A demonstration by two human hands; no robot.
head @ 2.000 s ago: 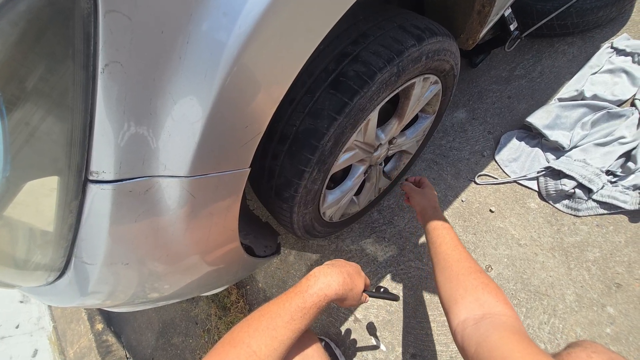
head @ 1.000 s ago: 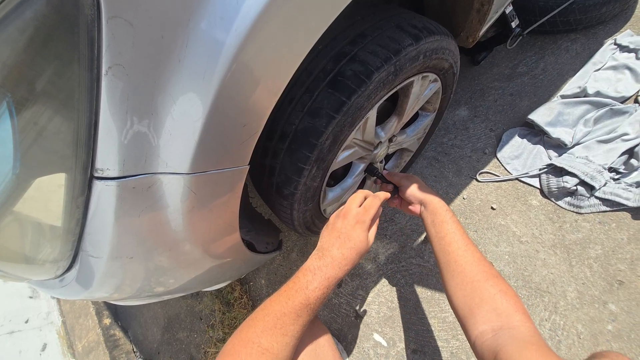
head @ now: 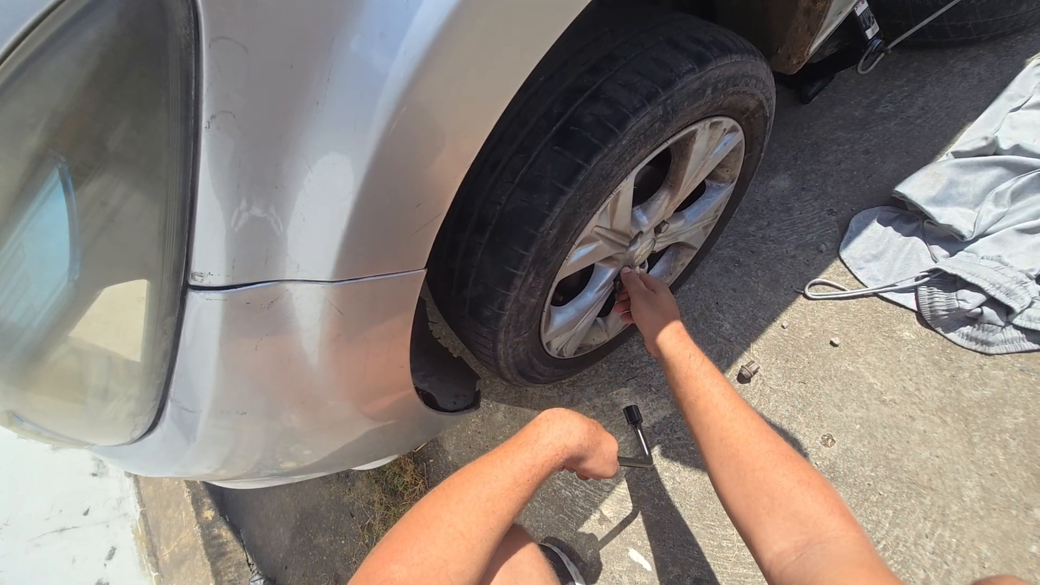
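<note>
My left hand is closed around one arm of an L-shaped lug wrench; its black socket end points up toward the tyre, away from the wheel's face. With its fingertips my right hand touches the alloy wheel just below the hub centre. Whether a nut is between those fingers is hidden. A lug nut shows in the wheel above the fingers.
The silver car's fender and bumper fill the left side. A loose lug nut lies on the concrete. Grey cloth garments with a drawstring are at the right. Part of a jack and another tyre stand at the top right.
A second ago both hands were together at the wheel's hub with the wrench. My left hand has since drawn back toward me with the wrench, while my right hand remains at the wheel.
</note>
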